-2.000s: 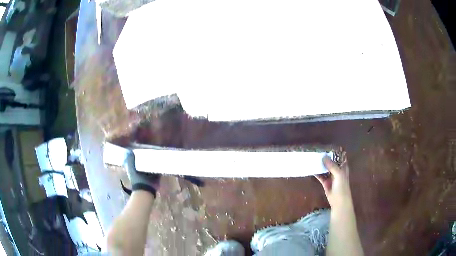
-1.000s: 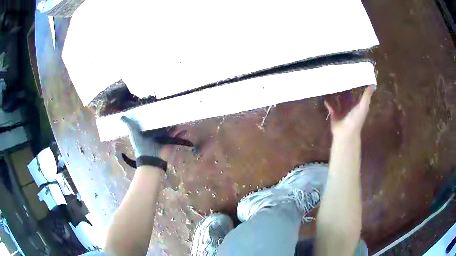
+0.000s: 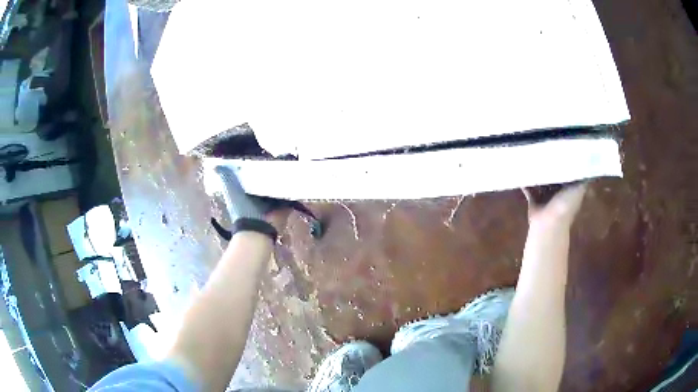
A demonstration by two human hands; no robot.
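A long narrow white-topped cut strip [image 3: 383,181] lies along the near edge of the large white-topped fabric stack [image 3: 398,69], with a thin dark gap between them. My left hand [image 3: 249,200], in a grey glove with a dark wrist strap, is on the strip's left end, thumb on top, fingers at its near side. My bare right hand [image 3: 555,203] is at the strip's near edge towards the right end; its fingertips are partly hidden at the edge. Loose threads hang from the strip's near edge.
The red-brown tabletop [image 3: 398,260] carries lint and crumbs. My shoes [image 3: 451,325] and legs are at the bottom of the view. White scraps and boxes [image 3: 96,230] lie beyond the table's left edge. A dark notch shows at the stack's left corner.
The strip has moved from nearer my body up to the large stack. My right hand has shifted from gripping its end to its near edge. The view has also shifted.
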